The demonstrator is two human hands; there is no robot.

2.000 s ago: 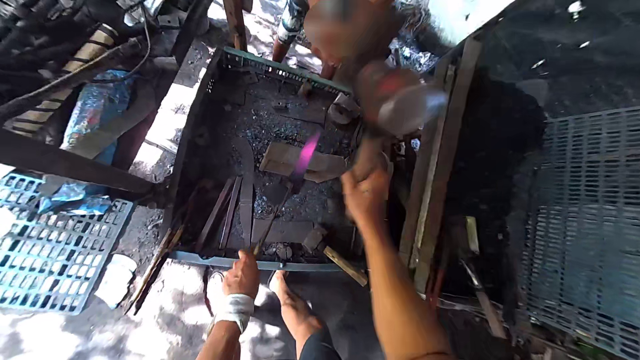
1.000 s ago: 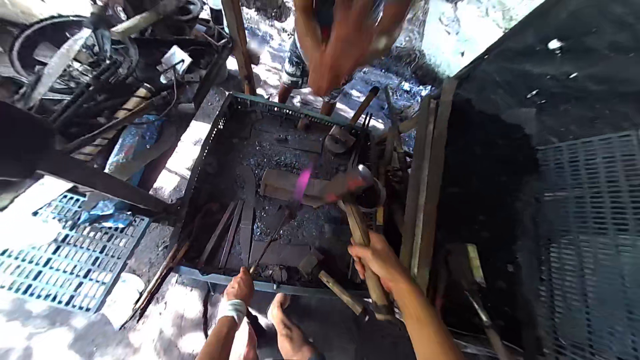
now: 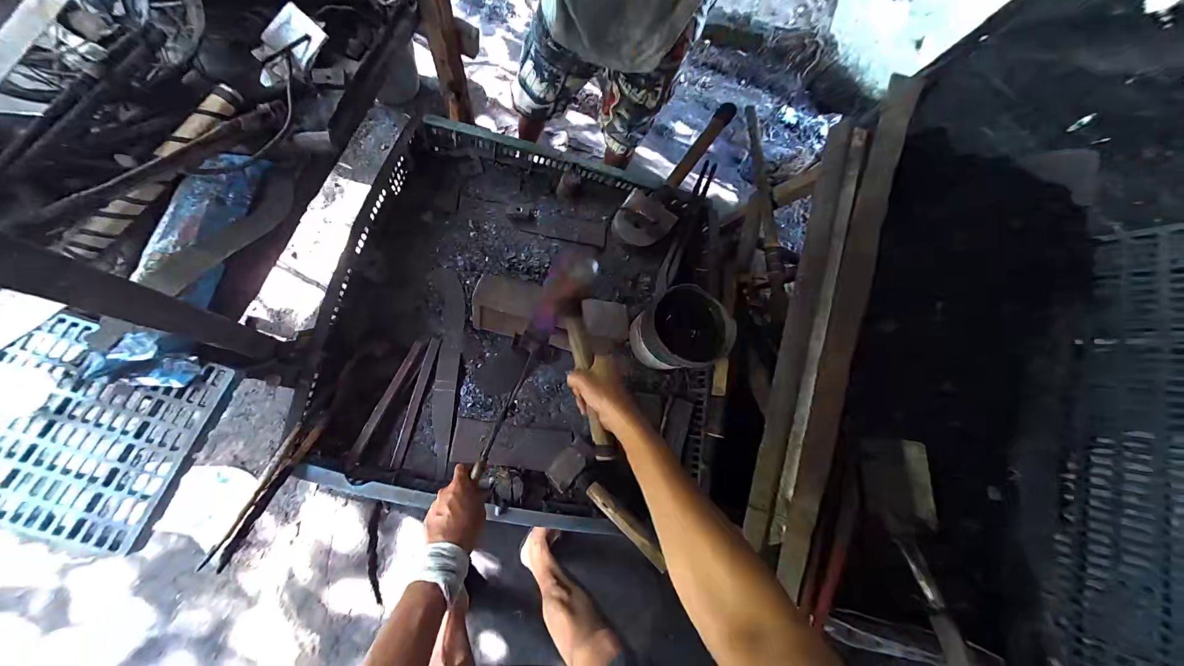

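My left hand [image 3: 456, 507], with a white wrap at the wrist, grips the near end of a thin metal rod [image 3: 507, 407] with a wooden handle. Its far end carries a glowing pinkish-purple hot piece [image 3: 546, 310] over a metal anvil block [image 3: 504, 305]. My right hand [image 3: 603, 396] holds the wooden handle of a hammer [image 3: 580, 342]; its blurred head lies at the glowing piece, and whether they touch I cannot tell. A second hammer [image 3: 566, 467] lies at the near edge of the crate.
A large plastic crate [image 3: 370, 222] holds dark debris, flat metal bars [image 3: 448, 370] and a bucket of dark liquid [image 3: 689, 326]. Another hammer [image 3: 645, 217] lies at its far right corner. Long boards [image 3: 823, 333] run along the right. A person [image 3: 601, 65] stands beyond the crate.
The hammer in my right hand has come down and left onto the glowing piece. The other person's hands, raised over the far edge before, are out of view. The bucket shows more fully.
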